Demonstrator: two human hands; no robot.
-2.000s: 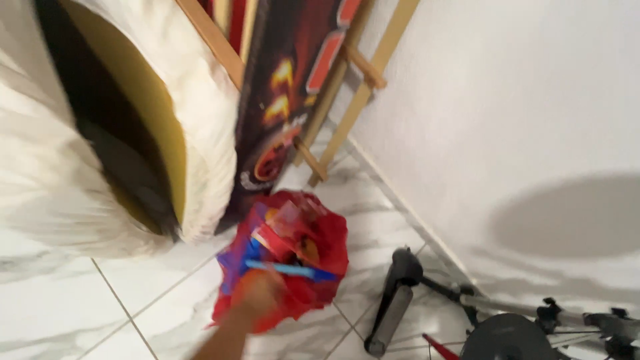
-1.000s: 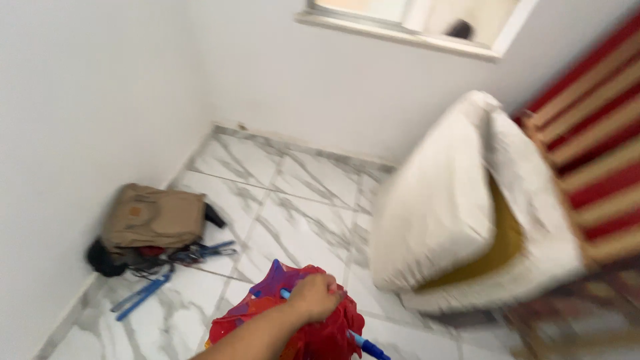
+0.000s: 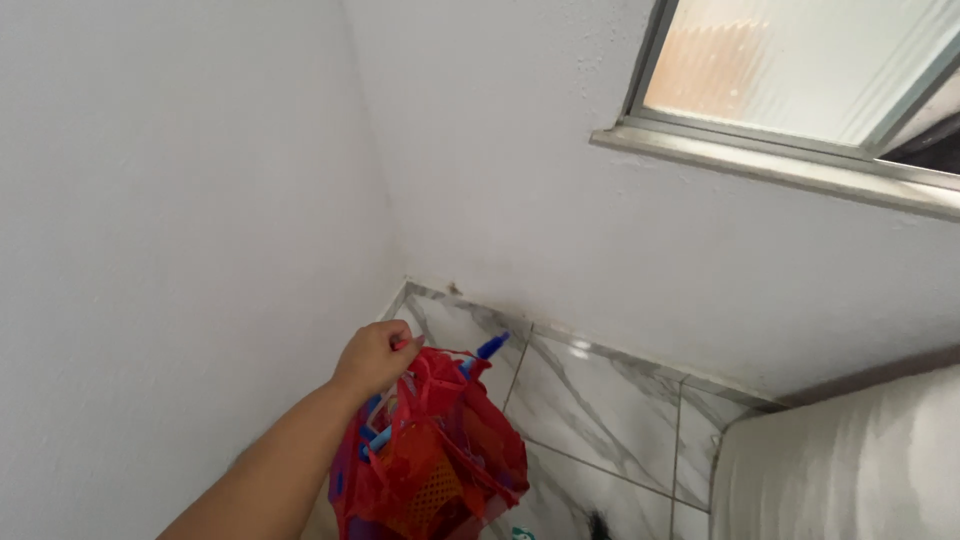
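My left hand (image 3: 379, 352) is closed on the gathered top of a red, see-through bag (image 3: 431, 442), held up near the corner of the room. Inside the bag, or showing through it, are an orange perforated plastic piece (image 3: 435, 491) and light blue plastic parts. A dark blue plastic tip (image 3: 493, 345) sticks out of the bag's upper right side. My forearm comes in from the lower left. My right hand is out of view.
White walls meet at a corner beyond the bag, above a marble-patterned tile floor (image 3: 592, 420). A window sill (image 3: 765, 161) juts out at upper right. A white padded item (image 3: 840, 465) stands at lower right. A small black object (image 3: 598, 525) lies at the bottom edge.
The view has swung to the room's corner and window. The red bag, low by the wooden slats two seconds ago, has been carried along in my left hand.
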